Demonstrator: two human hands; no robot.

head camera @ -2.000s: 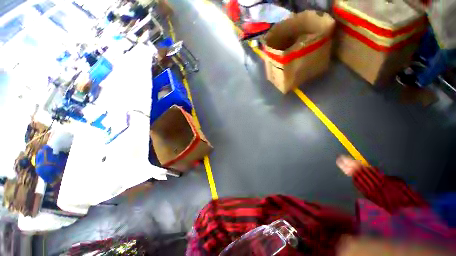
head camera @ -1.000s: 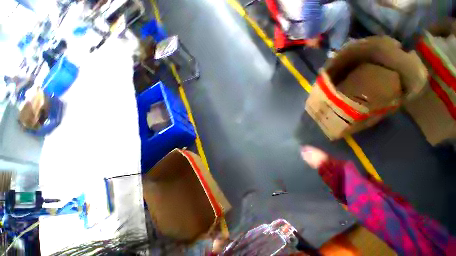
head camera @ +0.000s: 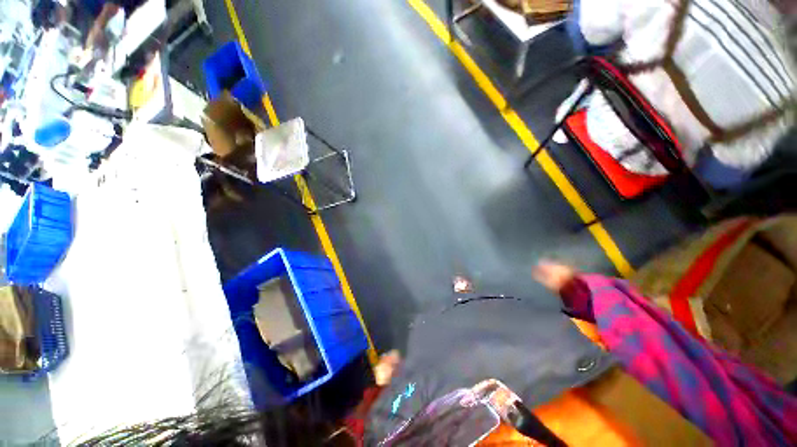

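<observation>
My right hand (head camera: pixel 555 276) is at the lower right, small and blurred, over the grey floor at the end of a pink and blue checked sleeve. Nothing shows in it. My left hand (head camera: pixel 386 367) is at the lower centre, blurred and partly cut off by my body, beside the large blue crate. What it may hold cannot be told. The blue crate (head camera: pixel 339 306) stands on the floor left of my left hand, with beige-grey panels (head camera: pixel 280 316) inside.
A long white table (head camera: pixel 131 262) runs along the left, with a blue crate (head camera: pixel 39 234) and a blue basket (head camera: pixel 54 330) of brown pieces. A metal-legged stool (head camera: pixel 282 150) stands by a yellow line. A red-taped carton (head camera: pixel 699 284) and a seated person (head camera: pixel 603 26) are on the right.
The view has moved forward along the aisle. The left open carton has left view, and the blue crate and stool are nearer. My left hand now shows more clearly.
</observation>
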